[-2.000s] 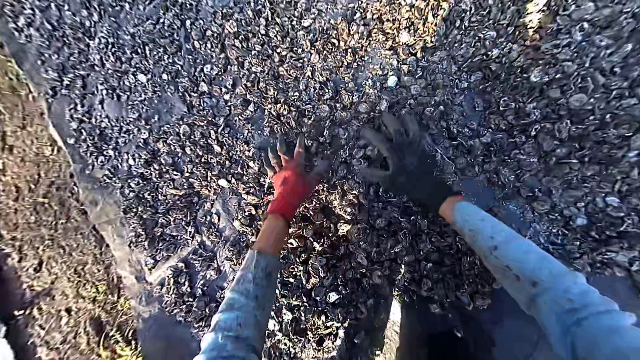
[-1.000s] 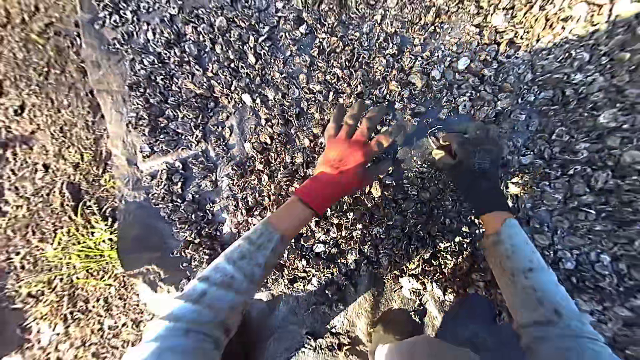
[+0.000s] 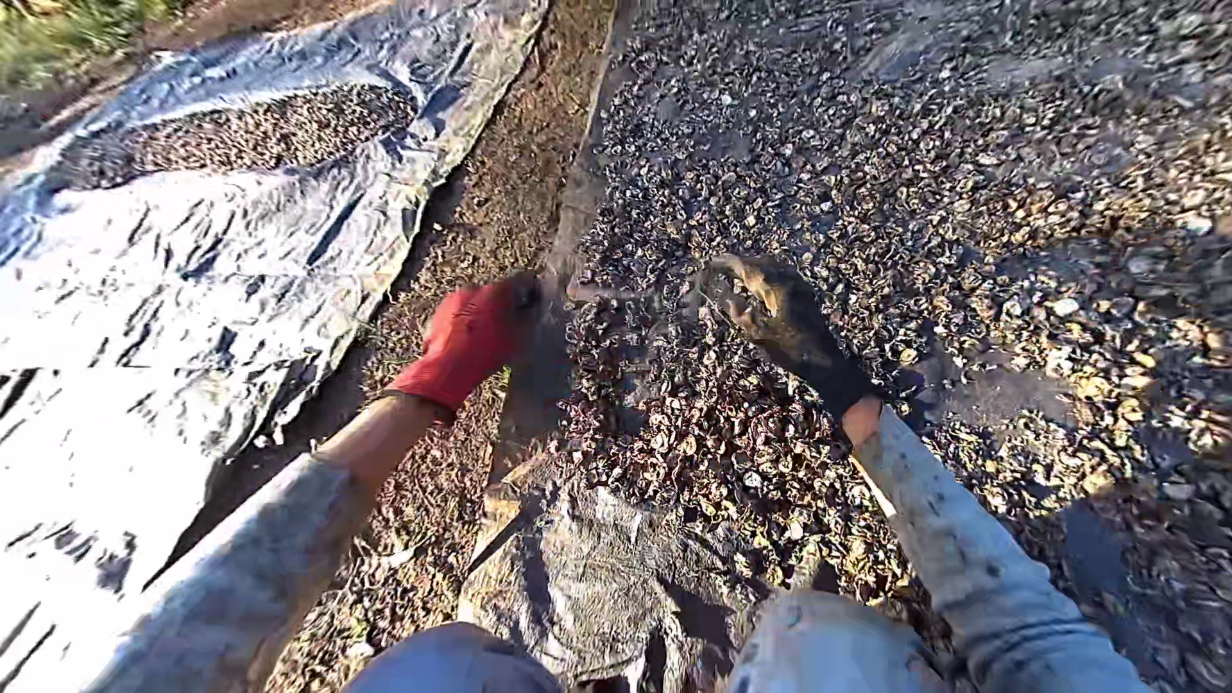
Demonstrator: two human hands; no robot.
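Observation:
Many small, curled, dried pieces, brown and dark (image 3: 712,433), lie spread on a dark sheet (image 3: 577,207). My left hand (image 3: 481,332), in a red glove with dark fingertips, is over the left edge of that sheet. Its fingers are bent and blurred, and whether they hold anything cannot be told. My right hand (image 3: 780,322), in a dark, soiled glove, is above the pieces to the right. Its fingers are curved and apart, with nothing plain to see between them. A thicker patch of pieces lies between and below the two hands.
A pale, wrinkled tarp (image 3: 192,289) lies at the left with a separate heap of small dried pieces (image 3: 279,125). A littered strip of bare ground (image 3: 510,164) runs between the two sheets. My knees (image 3: 828,640) are at the bottom, beside a crumpled piece of sheet (image 3: 606,558).
The view has swung left, bringing in the pale tarp. My hands have moved apart; the left one is now at the sheet's edge, with its spread fingers drawn in.

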